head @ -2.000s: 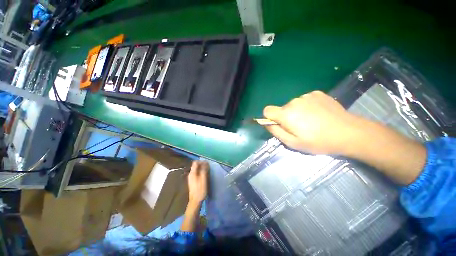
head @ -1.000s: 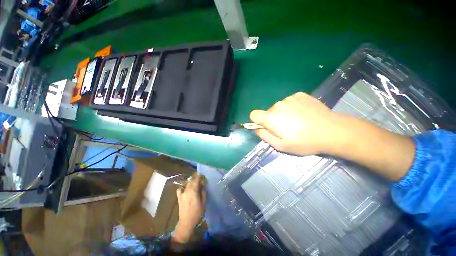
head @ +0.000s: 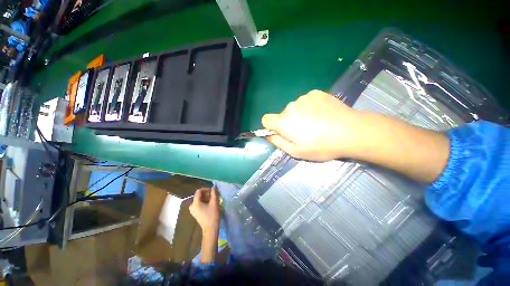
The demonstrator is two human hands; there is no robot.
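My right hand (head: 307,127) pinches a thin, pale, pointed tool (head: 258,133), perhaps a cutter or tweezers, above the front left side of a clear blister tray (head: 341,218). The tool's tip is close to the near right corner of the black slotted tray (head: 193,120). Three display modules (head: 142,92) lie side by side in the black tray, with unfilled slots to their right. My left hand (head: 206,208) is low, off the bench edge, in front of an open carton. Its fingers are curled, and I cannot tell whether they hold anything.
An orange holder (head: 71,95) with a phone-sized piece is beyond the black tray's far end. A metal shelf leg (head: 240,25) stands on the green bench behind. Open cardboard cartons (head: 154,220) are below at the left. Cables and a grey machine (head: 31,184) are at far left.
The whole view has shifted, so the black tray sits further left. My right hand still pinches the tool. My left hand has turned, and the small pale bit at its fingers is no longer discernible.
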